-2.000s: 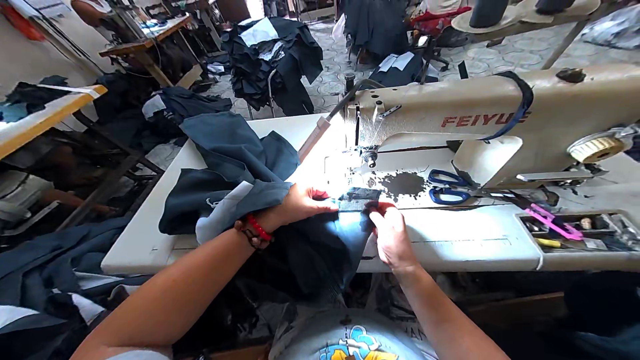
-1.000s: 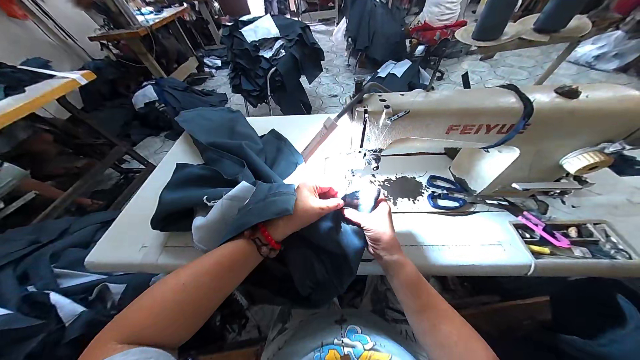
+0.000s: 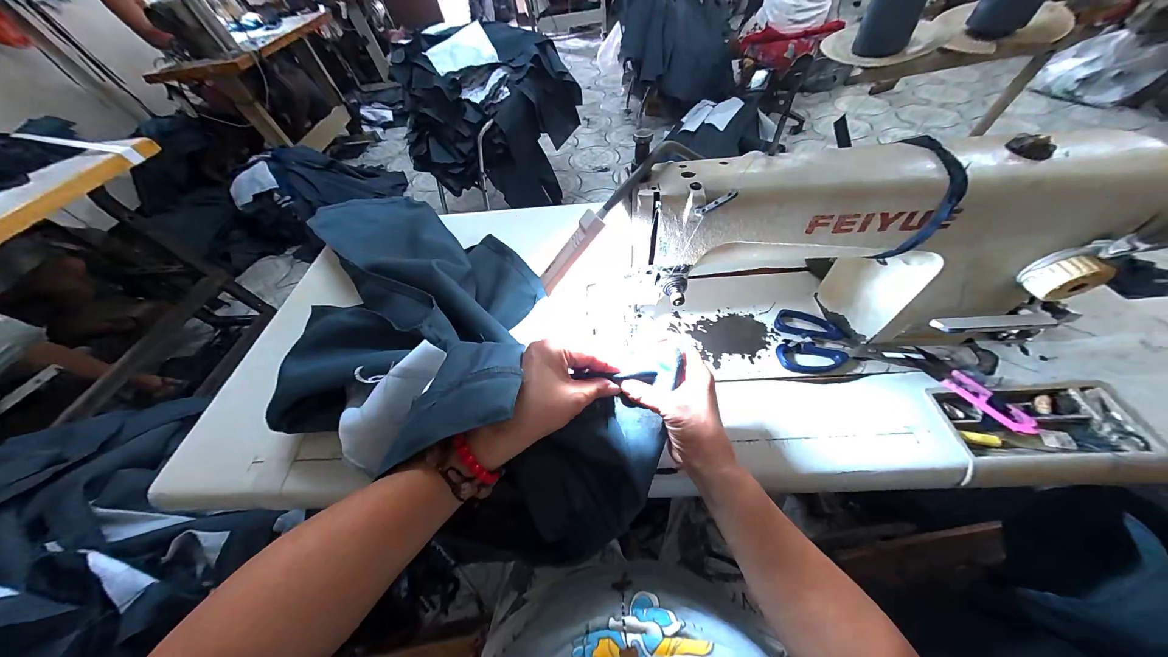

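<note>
Dark blue-grey fabric [image 3: 411, 274] lies bunched on the white table of a Feiyue sewing machine [image 3: 821, 201] and hangs over its front edge. My left hand [image 3: 557, 392], with a red bead bracelet at the wrist, pinches a folded edge of this cloth. Close beside it, my right hand [image 3: 684, 406] grips the same edge a little farther right. Both hands are just in front of the machine's needle area [image 3: 675, 287], under a bright light that washes out detail. A pale lining piece [image 3: 388, 406] shows among the folds, left of my left hand.
Blue-handled scissors [image 3: 810, 342] lie under the machine arm. A recessed tray [image 3: 1049, 447] at the right holds small tools, with pink-handled snips [image 3: 990, 401] across it. Garment piles [image 3: 484, 100] stand behind the table. At the far left, part of another person's arm is visible.
The cloth edge that was spread flat between my hands two seconds ago is now folded and bunched between my fingers. Both hands have stayed in front of the needle area.
</note>
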